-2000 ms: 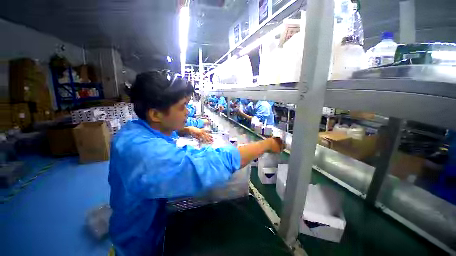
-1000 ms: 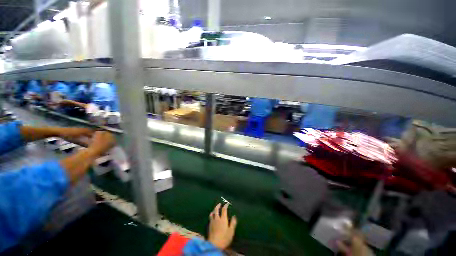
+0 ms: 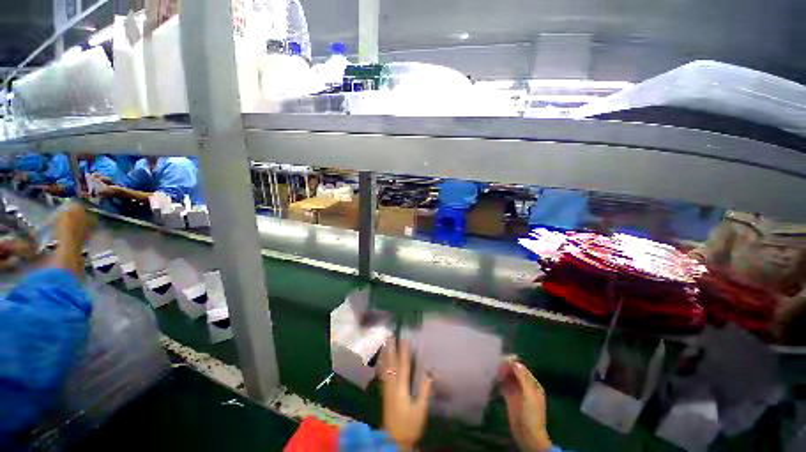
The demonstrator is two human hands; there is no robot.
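My left hand (image 3: 405,393) is upright over the conveyor belt (image 3: 300,296), its fingers at the left side of a white product box (image 3: 460,366). My right hand (image 3: 526,402) is at the box's right edge. The box is held between both hands, its pale lid raised and blurred. Another open white box (image 3: 353,340) stands on the belt just left of my left hand. More open boxes stand to the right, one with its lid up (image 3: 623,388). What lies inside the held box is hidden.
A grey frame post (image 3: 231,212) stands left, under a long shelf rail (image 3: 495,150). Several boxes (image 3: 187,291) line the belt beyond it. A neighbour's blue sleeve (image 3: 44,344) and clear plastic trays (image 3: 115,353) are at left. Glossy red pieces (image 3: 619,274) lie across the belt.
The view has swung right since the first frame. Since the second, my hands have come together around a white box, and another open box now stands to its left. The neighbour's arm has moved left.
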